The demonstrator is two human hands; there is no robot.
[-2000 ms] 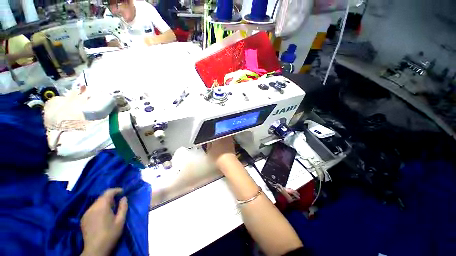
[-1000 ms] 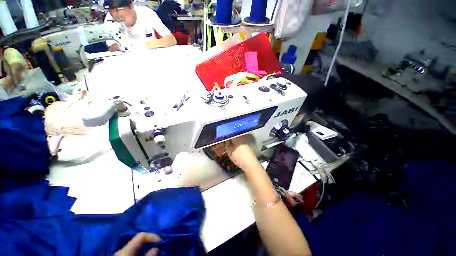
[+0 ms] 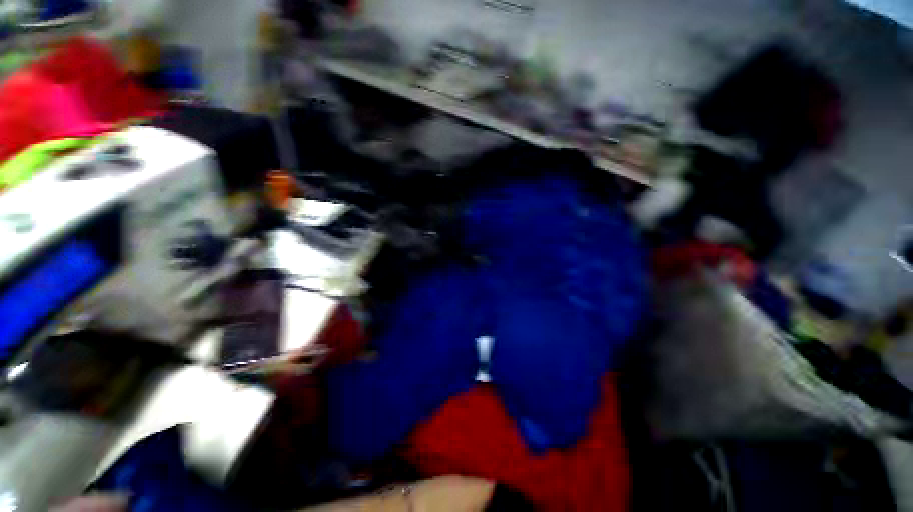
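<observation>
The frame is strongly blurred. A shiny blue garment piece (image 3: 165, 470) lies at the lower left, cut off by the bottom edge. A sliver of my left hand (image 3: 90, 503) shows beside it at the bottom edge; its fingers and grip cannot be made out. My right forearm with a bracelet crosses the bottom edge at centre; the hand itself is out of the picture. A large blue heap (image 3: 541, 300) lies on red fabric (image 3: 576, 480), with a small white tag (image 3: 484, 358) on the blue.
The white sewing machine head (image 3: 165, 185) with its blue screen (image 3: 50, 290) is at the left. A dark phone (image 3: 250, 320) lies right of it, near a pale tray (image 3: 320, 250). Black bags are behind the heap. A grey cloth-like mass (image 3: 721, 360) is at the right.
The view has swung right, bringing the blue heap and red fabric to the centre. My right hand has left the space under the machine arm. The person behind is out of view.
</observation>
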